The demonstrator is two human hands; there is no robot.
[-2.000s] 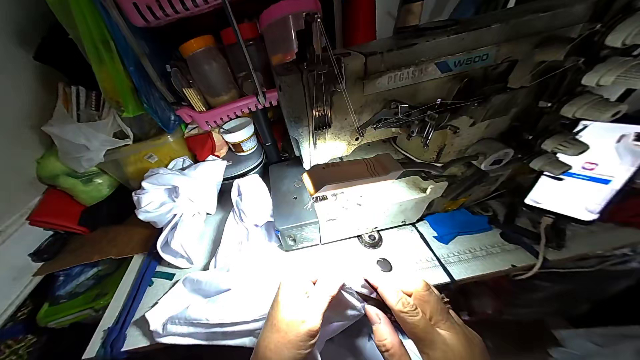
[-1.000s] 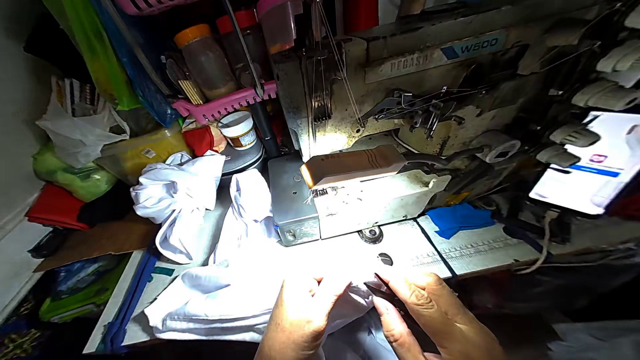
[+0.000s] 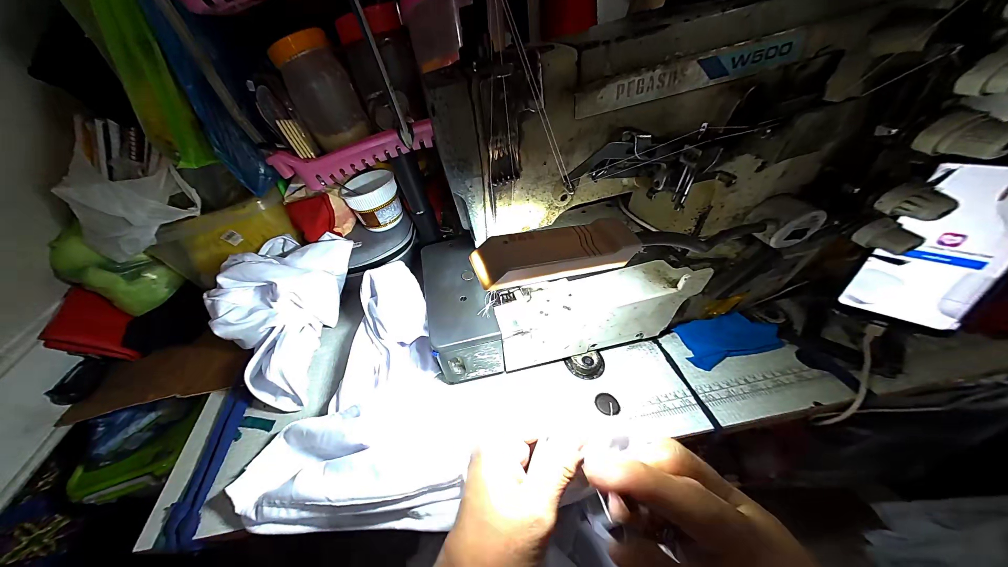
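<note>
White fabric (image 3: 362, 480) lies folded along the front edge of the sewing machine table, under strong glare. My left hand (image 3: 512, 496) pinches its edge between thumb and fingers. Close beside it, my right hand (image 3: 669, 488) has curled fingers at the same edge; a small dark item shows beneath them, too unclear to name. Behind both hands stands a Pegasus W500 sewing machine (image 3: 567, 315) with a brown lamp (image 3: 559, 252) over its arm. More white fabric (image 3: 276, 307) is bunched to the left of the machine bed.
A pink plastic basket (image 3: 354, 157), a white jar (image 3: 374, 201) and a jar with an orange lid (image 3: 319, 90) stand behind left. Blue cloth (image 3: 728, 339) lies right of the machine. A lit phone (image 3: 929, 252) with a cable is at far right, beside thread cones (image 3: 961, 134).
My right hand's fingers have curled in closer to my left hand. The left hand keeps its pinch on the white fabric.
</note>
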